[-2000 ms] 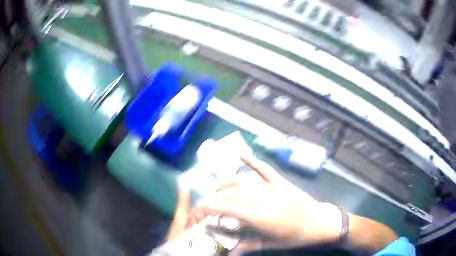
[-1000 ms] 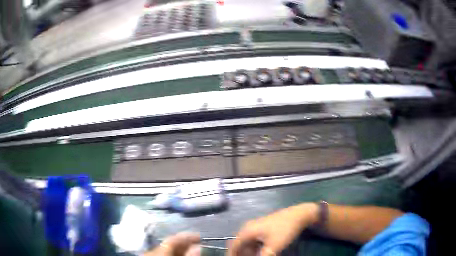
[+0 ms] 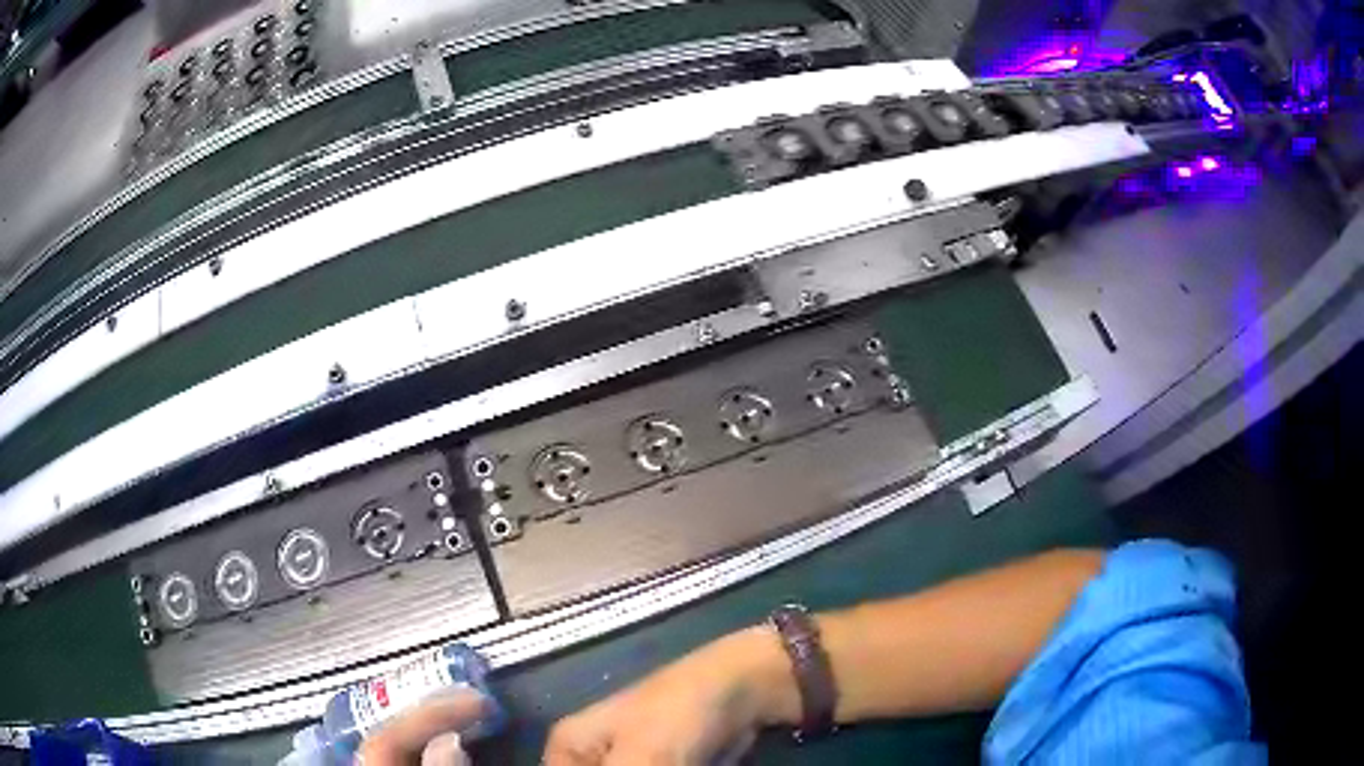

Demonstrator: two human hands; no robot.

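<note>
My left hand (image 3: 424, 736) is at the bottom edge, mostly cut off, with a few curled fingers in front of the squeeze bottle (image 3: 392, 688). The bottle is clear-blue with a white-and-red label and lies on the green bench; whether the fingers touch it cannot be told. My right hand (image 3: 666, 715) is just to the right at the bottom edge, with a dark band at the wrist. Its fingertips are cut off, so what it holds is hidden.
Two fixture plates (image 3: 703, 494) with ring shapes lie side by side beyond the bench edge. A carrier fixture (image 3: 860, 132) with round dark parts sits between white conveyor rails (image 3: 628, 277). A lens tray (image 3: 225, 83) is at the upper left. A blue bin (image 3: 83, 745) shows at the lower left corner. Purple light glows at the upper right.
The view has turned rightwards along the line. The blue bin is now almost out of view and the white wipe is gone from view. My left fingers now overlap the bottle.
</note>
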